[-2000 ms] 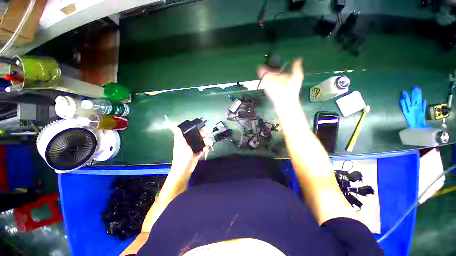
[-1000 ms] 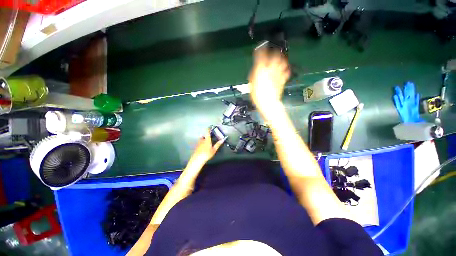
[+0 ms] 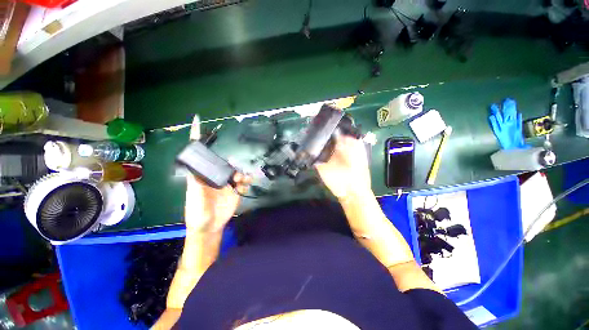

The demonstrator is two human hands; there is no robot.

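My left hand (image 3: 213,200) holds a black power adapter (image 3: 206,164), its broad face up, over the near part of the green bench. My right hand (image 3: 347,161) holds another black adapter (image 3: 319,135), tilted and blurred, with dark cord around the fingers. Several small dark corded units (image 3: 279,158) lie in a tangled pile between the hands, partly hidden by the right-hand adapter. The right-hand tote (image 3: 507,248) holds a white liner sheet (image 3: 462,258) with several black corded units on it. The left-hand tote (image 3: 87,267) holds a dark pile.
A phone (image 3: 400,162), yellow stick (image 3: 439,155), white card (image 3: 428,126) and whitish bottle (image 3: 402,108) lie right of my right hand. A blue glove (image 3: 507,124) is farther right. A white fan (image 3: 70,206) and drink bottles (image 3: 116,152) stand left. Black corded units (image 3: 423,27) lie at the back.
My right hand has come back from the far part of the bench and now holds an adapter near the pile. My left hand has moved left and raised an adapter.
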